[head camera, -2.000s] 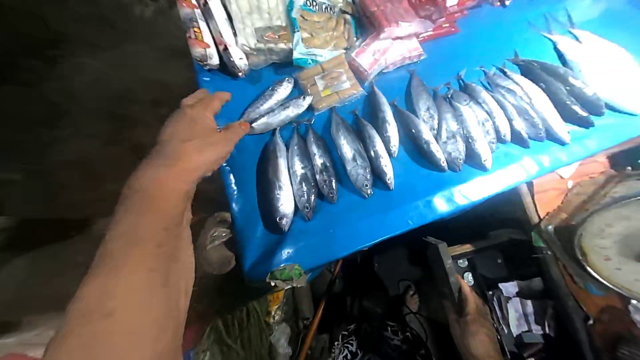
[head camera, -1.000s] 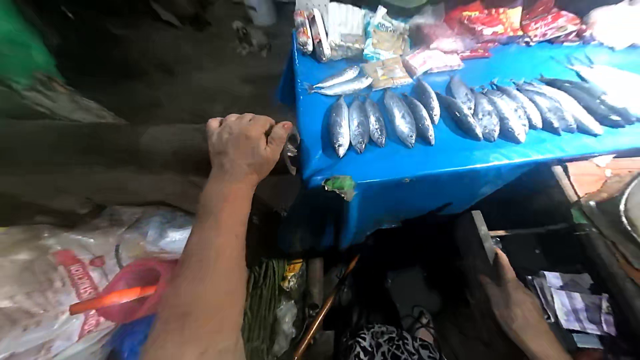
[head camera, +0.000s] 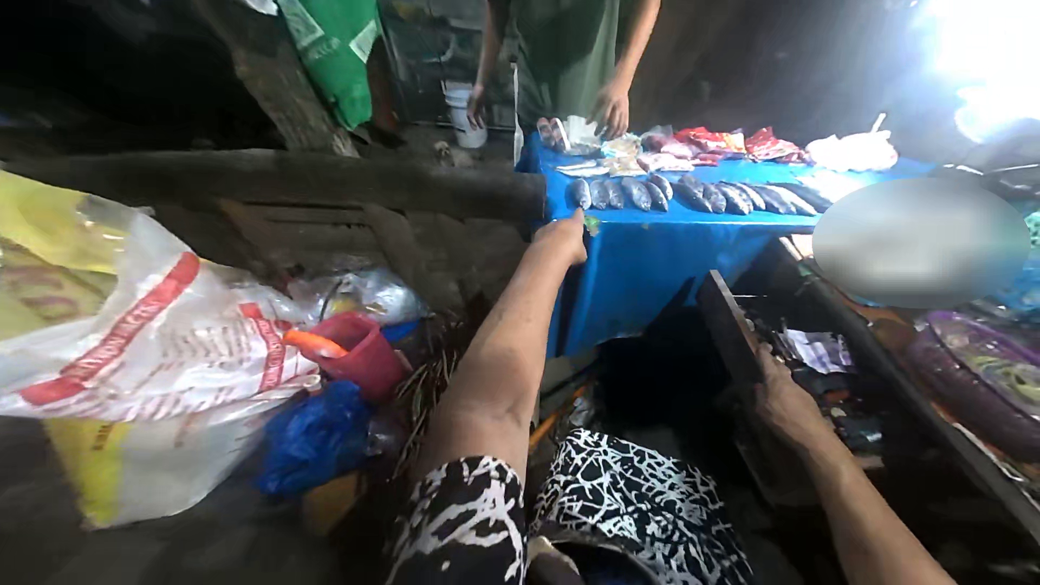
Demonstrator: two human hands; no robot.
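Note:
My left hand point(head camera: 562, 236) reaches forward to the near left corner of the blue-covered table point(head camera: 650, 252); one finger points up just below the leftmost fish point(head camera: 581, 194). Its other fingers look curled, and whether they touch the cover cannot be told. Whole silvery fish point(head camera: 735, 199) lie in a row along the table's near edge. My right hand point(head camera: 784, 398) grips the edge of a wooden drawer point(head camera: 730, 325), in which banknotes point(head camera: 817, 349) lie among dark items.
Across the table a person point(head camera: 569, 65) stands with one hand near packaged goods point(head camera: 623, 146). At left are a printed plastic sack point(head camera: 154, 325), a red plastic container point(head camera: 357, 353) and a blue bag point(head camera: 317, 439). A wooden beam point(head camera: 325, 183) meets the table's left side. A purple basket point(head camera: 975, 382) sits at right.
My left hand has moved from the small fish at the table's left, off beside the table, and then to its near left corner. The view has swung up and left, showing the person opposite.

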